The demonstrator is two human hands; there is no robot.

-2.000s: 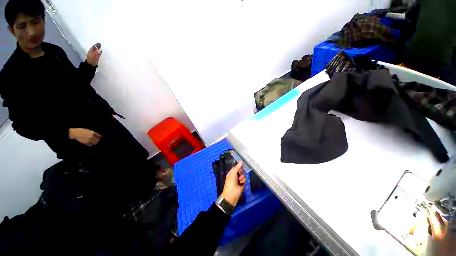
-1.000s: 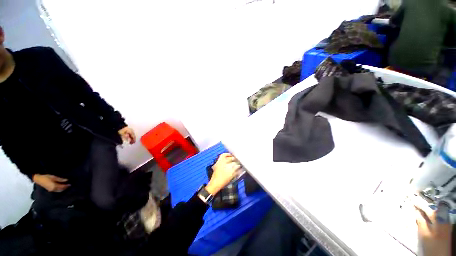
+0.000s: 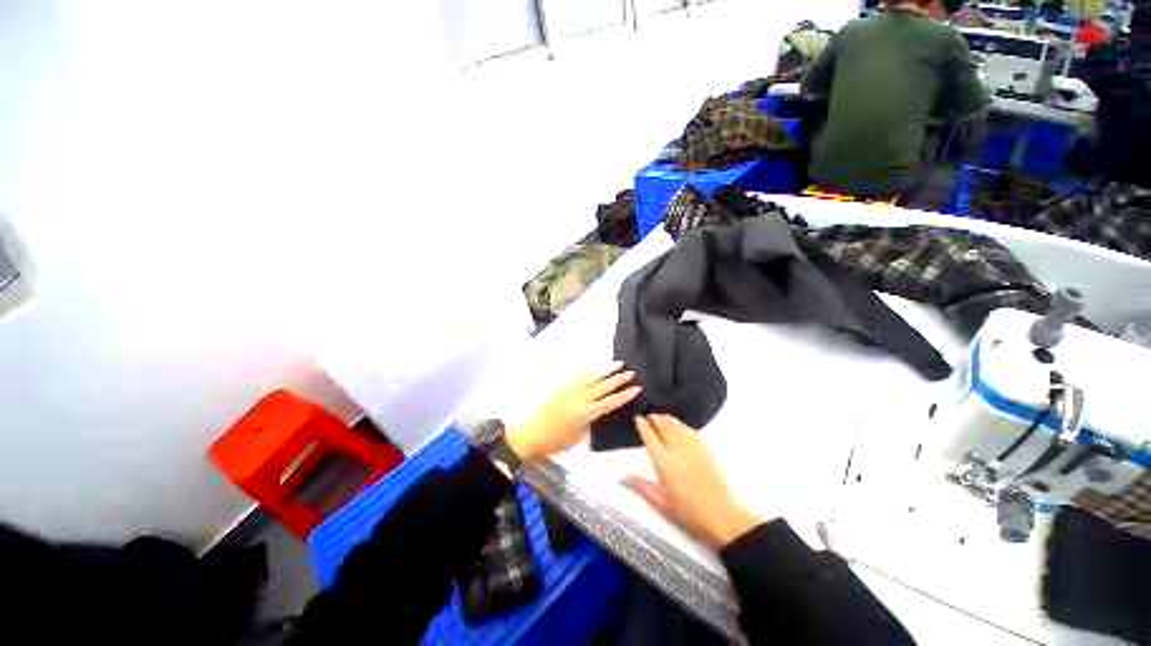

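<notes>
The dark grey garment part (image 3: 745, 271) lies on the white machine table (image 3: 789, 435), its rounded end towards me. My left hand (image 3: 571, 414) reaches over the table's front left corner, its fingertips at the near left edge of the grey cloth. My right hand (image 3: 688, 473) is beside it, fingers spread, fingertips at the cloth's near edge. Neither hand clearly grips the cloth. The plaid part (image 3: 928, 263) lies behind, next to the grey cloth. The sewing machine head (image 3: 1029, 391) stands at the right.
Small plaid pieces (image 3: 502, 565) lie on the blue crate (image 3: 379, 505) below the table's left edge. A red stool (image 3: 297, 457) is by the wall. A black cloth (image 3: 1101, 574) lies at the machine's near right. A person in green (image 3: 884, 101) sits at the back beside another blue crate holding plaid cloth.
My left hand has left the plaid pieces on the crate and moved to the grey cloth. My right hand has left the needle area for it too. The view has turned right; the standing person is mostly out of view.
</notes>
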